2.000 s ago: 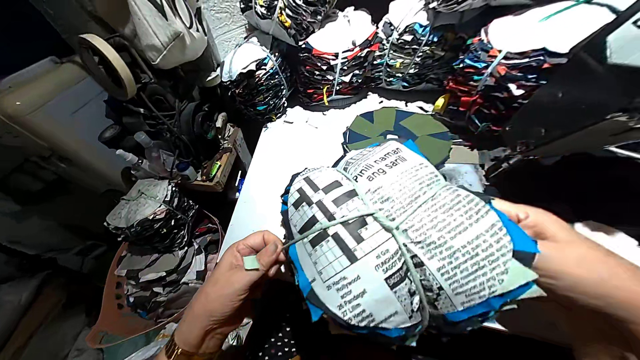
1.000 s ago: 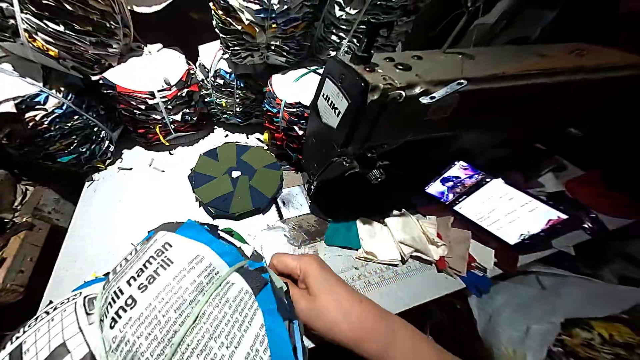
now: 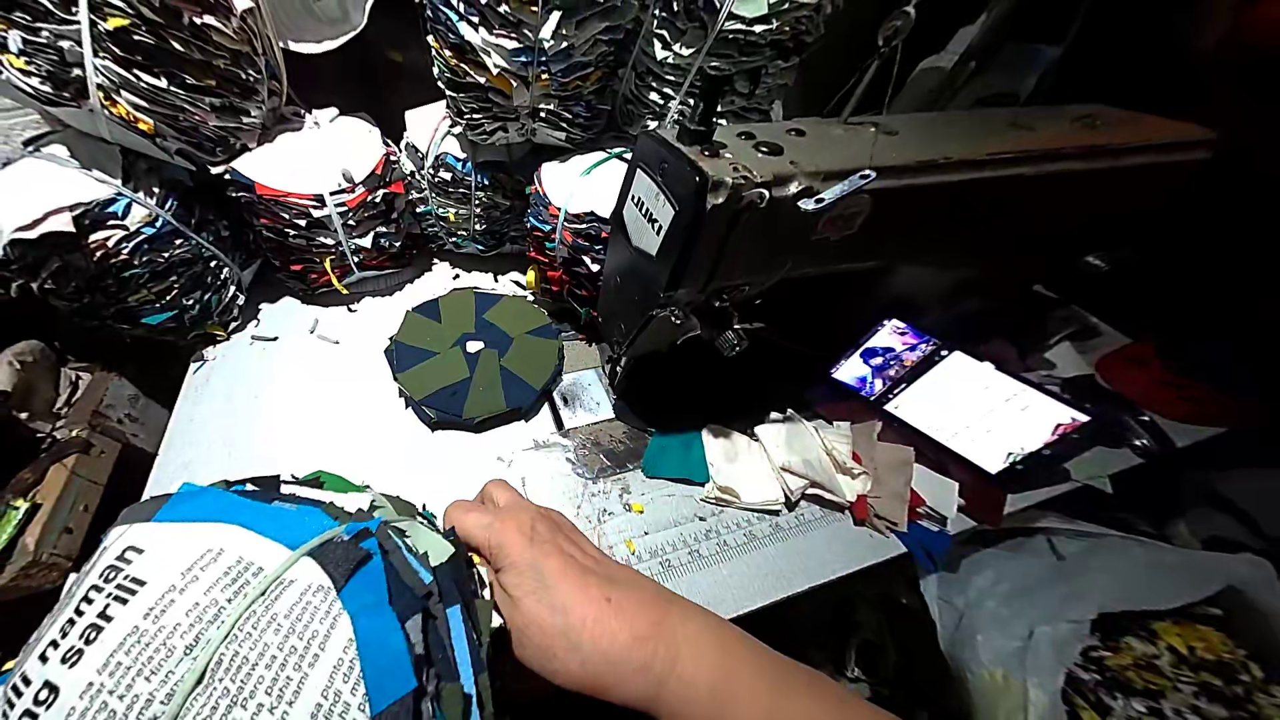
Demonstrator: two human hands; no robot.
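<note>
A thick bundle of layered fabric pieces, topped with printed newspaper and tied with a pale cord, fills the lower left. My right hand grips its right side, thumb and fingers at the edge of the layers. My left hand is out of the frame. Beyond the bundle, a round patchwork piece in olive green and navy lies flat on the white table. To its right stands a Juki sewing machine.
Several tied bundles of fabric rounds stand along the back. Folded cloth scraps lie right of the machine's plate, near a lit smartphone. A ruler scale runs along the table's front edge. A plastic bag of scraps sits lower right.
The view has swung right, bringing the sewing machine and phone in. The bundle, held in both hands two seconds ago, now shows at lower left with only my right hand visible on it.
</note>
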